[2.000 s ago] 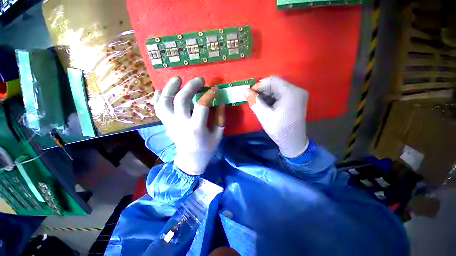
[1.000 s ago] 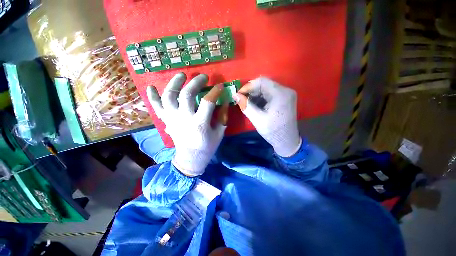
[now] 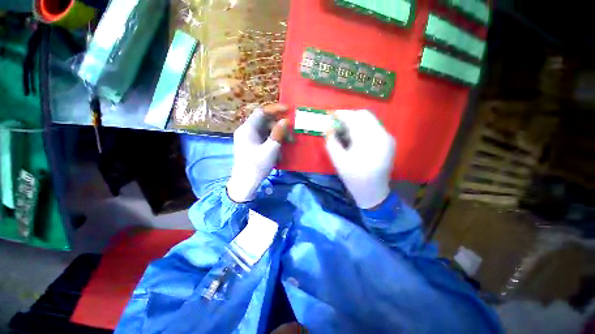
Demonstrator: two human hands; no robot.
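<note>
A green circuit board strip with a whitish pale strip (image 3: pixel 312 122) on its face lies on the red mat (image 3: pixel 421 130) in front of me. My left hand (image 3: pixel 256 153), in a white glove with bare fingertips, is beside the board's left end, thumb and finger apart. My right hand (image 3: pixel 364 153), gloved the same way, has its fingertips closed at the board's right end and hides that end. A bare board (image 3: pixel 347 73) with silvery squares lies behind.
Covered boards (image 3: pixel 451 64) lie at the mat's right and far edge. Left are a film-covered tan sheet (image 3: pixel 218 85) with amber dots, a loose mint strip (image 3: pixel 171 78), a bagged strip stack (image 3: pixel 124 45), a pointed tool (image 3: pixel 96 117) and an orange ring (image 3: pixel 55 9).
The view has swung left, so the bench items shift right and more covered boards show. My left fingers have left the board's face and are now beside its left end.
</note>
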